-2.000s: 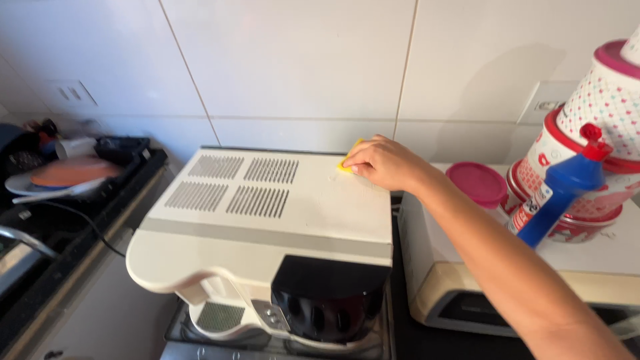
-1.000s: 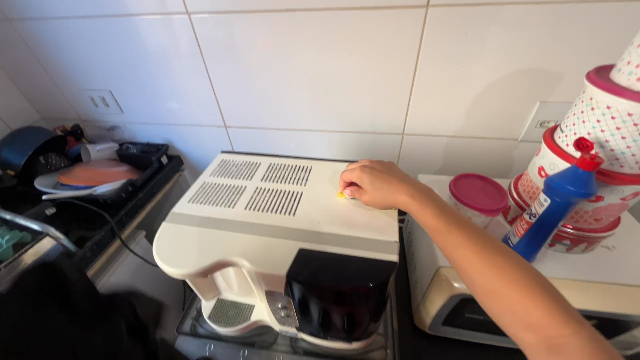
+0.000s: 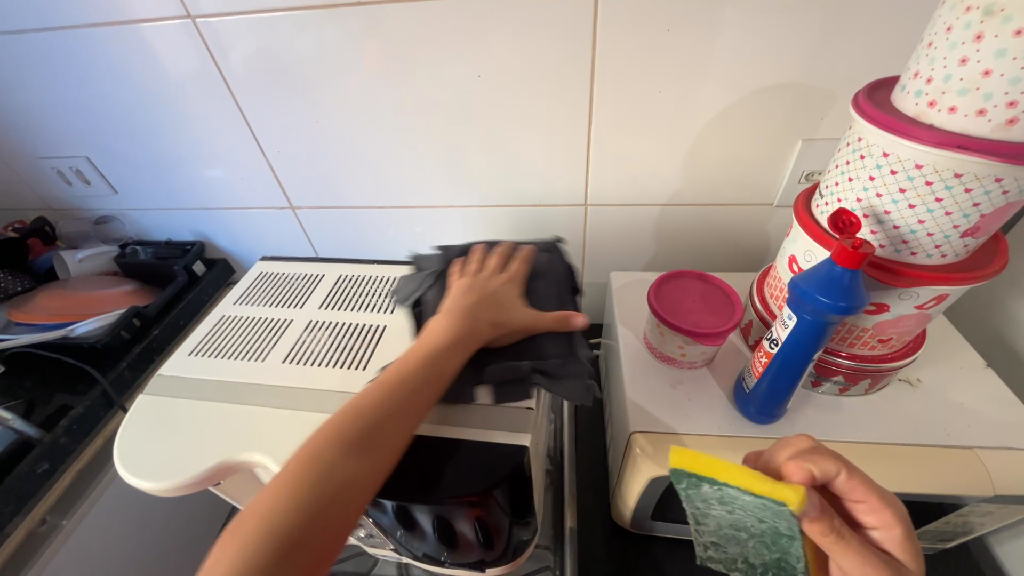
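Observation:
My left hand [image 3: 492, 300] lies flat with fingers spread on a dark cloth [image 3: 552, 352], pressing it on the right part of the top of a cream appliance [image 3: 344, 316] with vent slots. A black glossy part [image 3: 456, 512] is at the appliance's front, partly behind my forearm. My right hand [image 3: 848, 500], at the lower right, holds a yellow and green scrub sponge [image 3: 740, 512] between thumb and fingers, green side facing the camera. Whitish suds or residue show on the green side.
A white microwave-like appliance [image 3: 800, 420] on the right bears a blue squeeze bottle [image 3: 800, 336] with its red cap flipped up, a small pink-lidded tub [image 3: 692, 316] and stacked patterned canisters [image 3: 912, 192]. A black dish rack [image 3: 180, 288] with dishes stands left. Behind is a tiled wall [image 3: 440, 104].
My right hand has moved with the sponge from the cream appliance's top to the lower right. My left hand has come in and now rests on the dark cloth there.

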